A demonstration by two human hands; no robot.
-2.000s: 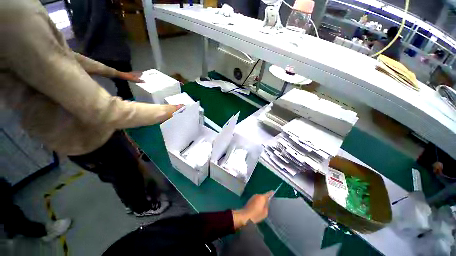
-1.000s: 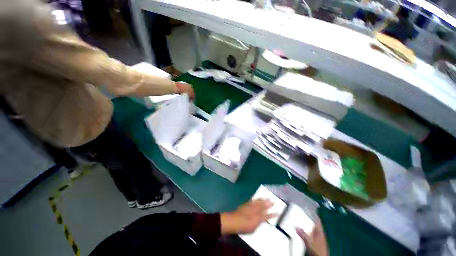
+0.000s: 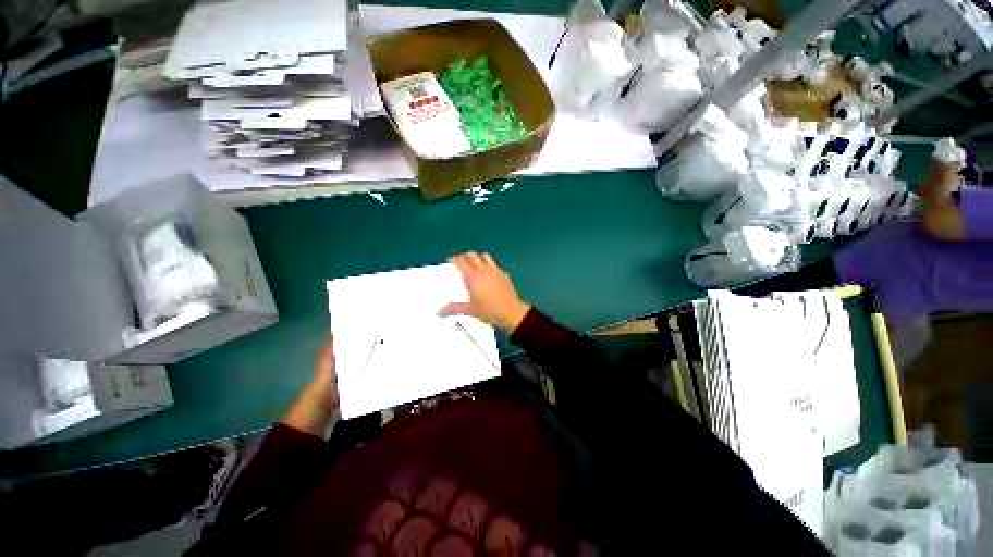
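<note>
A white carton, with thin slanted lines on its face, is held in front of my body at the bench's near edge. My left hand holds its left side, with the fingers partly hidden behind it. My right hand grips its upper right edge, with the thumb on the face. I cannot tell from this angle how far the carton is folded.
Open gift boxes with white contents stand at left. Inner trays are stacked behind. A brown bin holds green pieces and cards. Bagged products fill the right, above upright carton blanks. A person's purple sleeve shows at far right.
The view has turned right, bringing the bagged products and carton blanks into view. The white piece, earlier with dark gaps between its panels, now shows one broad face between both hands.
</note>
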